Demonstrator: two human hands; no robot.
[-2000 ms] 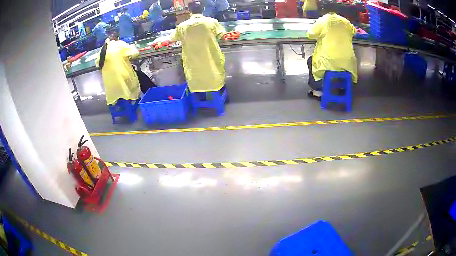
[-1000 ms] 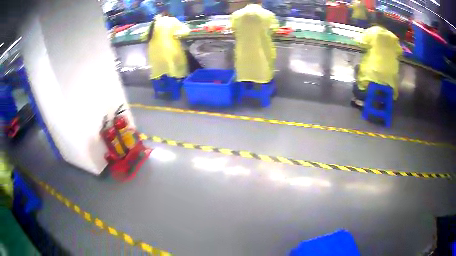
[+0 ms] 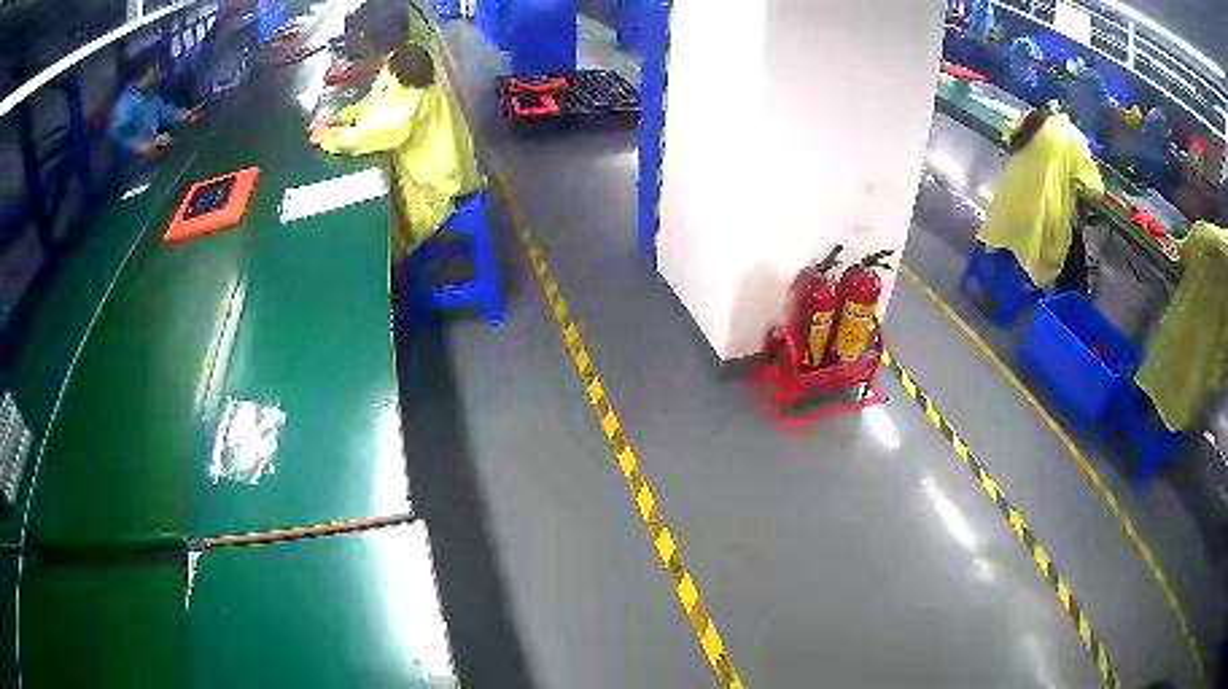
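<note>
Neither of my hands is in the picture. Nearest in front on the left is the long green-topped bench (image 3: 310, 592). A crumpled shiny clear plastic bag (image 3: 248, 440) lies on it. Farther along, a dark tablet (image 3: 212, 198) lies on an orange foam pad (image 3: 181, 226). A white sheet or strip (image 3: 333, 195) lies to the right of the pad. A grey ribbed block (image 3: 12, 447) shows at the far left side of the bench.
A person in a yellow smock (image 3: 434, 141) sits on a blue stool (image 3: 466, 269) at the bench; one in blue (image 3: 139, 115) is opposite. Two fire extinguishers (image 3: 838, 312) stand by a white pillar (image 3: 795, 148). A blue crate (image 3: 1081, 353) and more workers are at right.
The view has swung left. The pillar and extinguishers have shifted right in the picture, the green bench has come into view, and the blue stool at the bottom has left it.
</note>
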